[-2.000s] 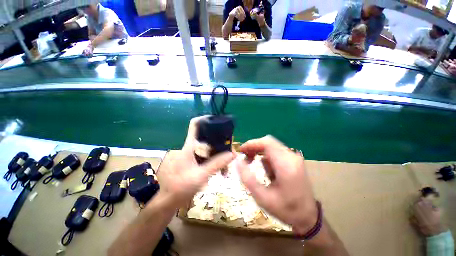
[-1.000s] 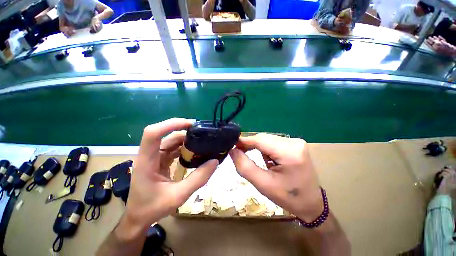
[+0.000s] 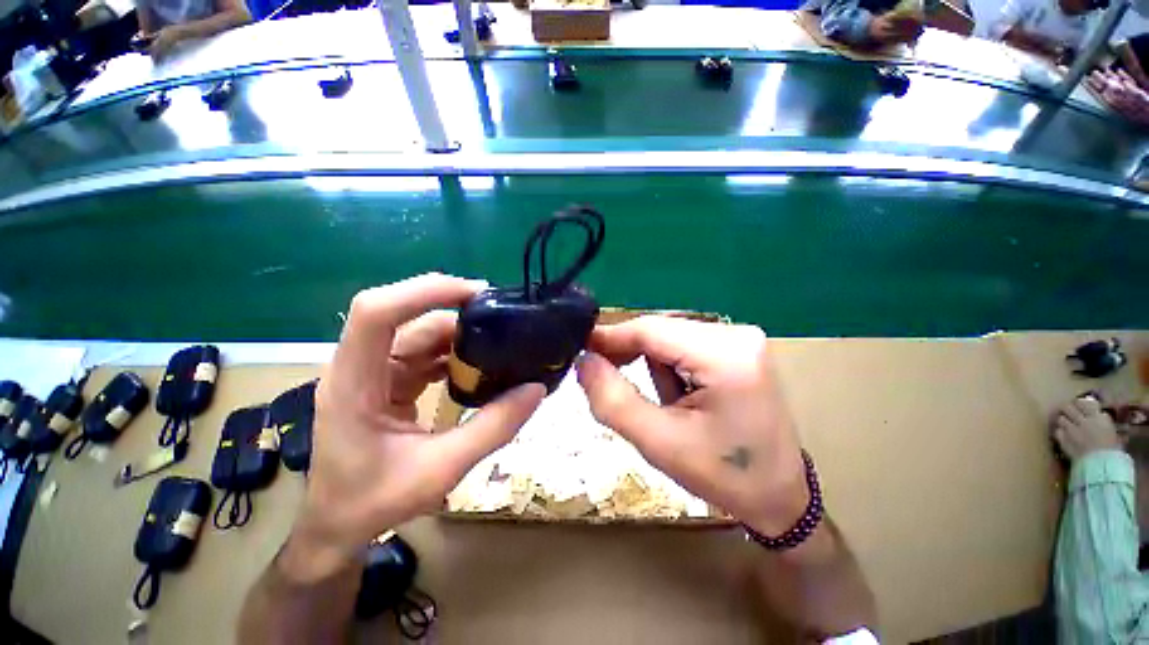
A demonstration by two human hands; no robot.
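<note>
A rounded black unit (image 3: 523,338) is held up over the carton tray, with its black cord loop (image 3: 562,252) pointing up and a beige label (image 3: 465,374) at its lower left. My left hand (image 3: 410,391) grips the unit from the left with fingers behind and thumb on the lower front. My right hand (image 3: 699,410) touches the unit's right edge with thumb and fingertips; whether these pinch anything small is hidden. The carton tray (image 3: 592,519) below holds a heap of loose cream pieces (image 3: 573,456).
Several black units with loops (image 3: 173,523) lie on the cardboard at left, around a small thin tool (image 3: 154,464). Another unit (image 3: 386,577) lies by my left wrist. Green belts (image 3: 806,265) run ahead. A neighbour's hand (image 3: 1086,428) is at right.
Since two seconds ago, the unit has turned and my right hand has come onto its right edge. Over the last second the hands hold nearly the same pose while the view tilts down.
</note>
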